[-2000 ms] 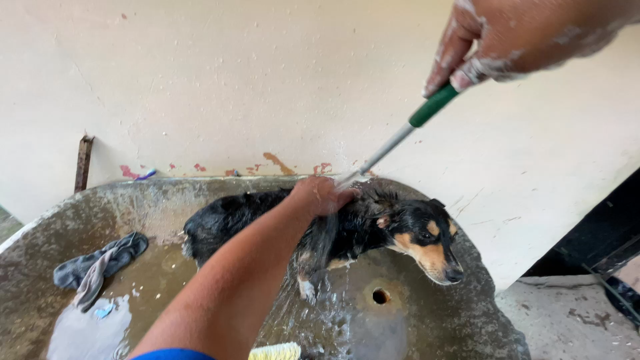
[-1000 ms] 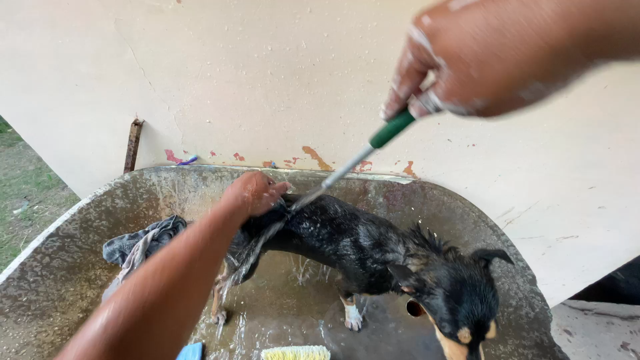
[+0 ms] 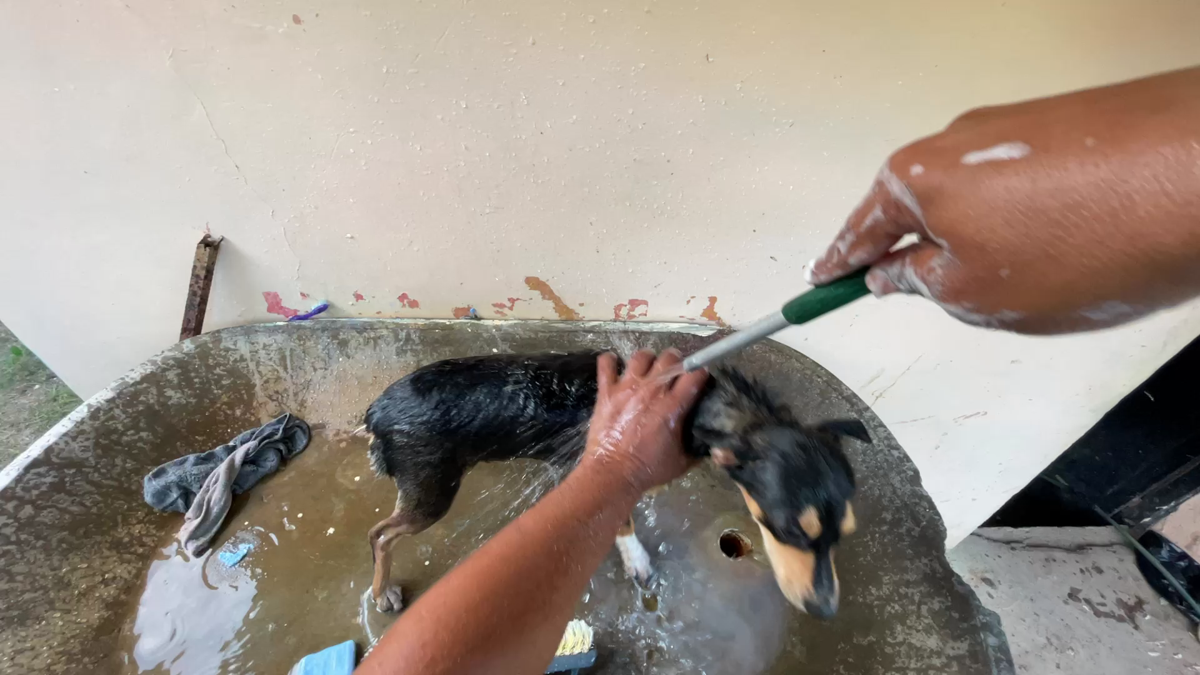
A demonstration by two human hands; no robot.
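Note:
A wet black dog [image 3: 506, 398] with tan and white markings stands in a stone or concrete basin [image 3: 834, 403], its head lowered at the right. My left hand [image 3: 647, 417] lies with spread fingers on the dog's back near the shoulders, holding nothing. Soap streaks my right hand [image 3: 937, 225], which grips the green handle of a grey spray wand [image 3: 750, 333]. The wand's tip is at my left fingers, and water runs over them and the coat.
A wet grey cloth [image 3: 230, 473] lies at the basin's left. Low in view are a brush [image 3: 575, 639] and a blue object [image 3: 325, 660]. A drain hole [image 3: 735, 544] is beside the dog's head. Behind stand a wall [image 3: 525, 159] and a rusty metal post [image 3: 200, 286].
My left hand has moved along the dog's back from near the rump to the shoulders, and the wand's tip has followed. The dog's head is lowered compared with two seconds ago.

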